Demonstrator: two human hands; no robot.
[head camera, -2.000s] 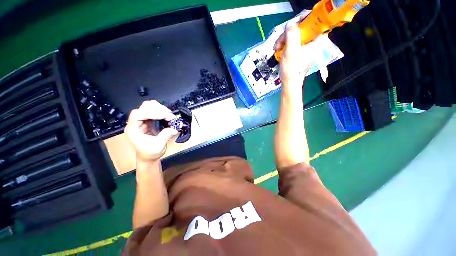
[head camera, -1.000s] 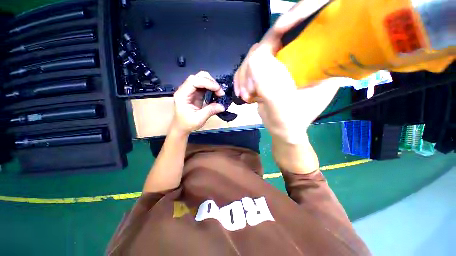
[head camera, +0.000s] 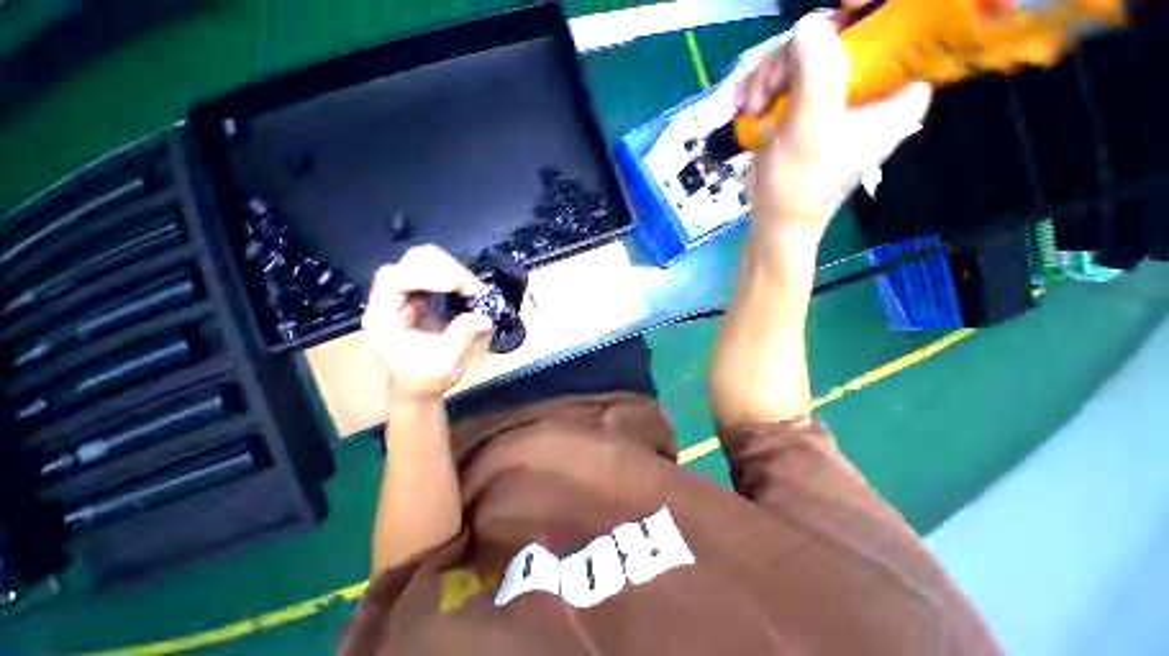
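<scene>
My left hand (head camera: 421, 320) holds a black tubular unit (head camera: 494, 303) near its end, between thumb and fingers, over the tan board (head camera: 583, 301). A black rounded piece shows at the unit's end. My right hand (head camera: 820, 128) grips the orange electric screwdriver (head camera: 929, 54) around its body. Its dark nose is low over the blue box (head camera: 656, 205), among small silver and black pieces on clear plastic. Whether the tip touches a piece I cannot tell.
The black parts bin (head camera: 423, 128) holds glossy black fittings (head camera: 292, 285) at left and a fine dark pile (head camera: 558, 215) at right. A slotted tray (head camera: 289, 442) with several black tubes stands at left. A small blue bin (head camera: 918, 285) and dark cables are at right.
My right hand and the screwdriver have moved from beside the black unit to over the blue box. My left hand still holds the unit. The camera view has shifted.
</scene>
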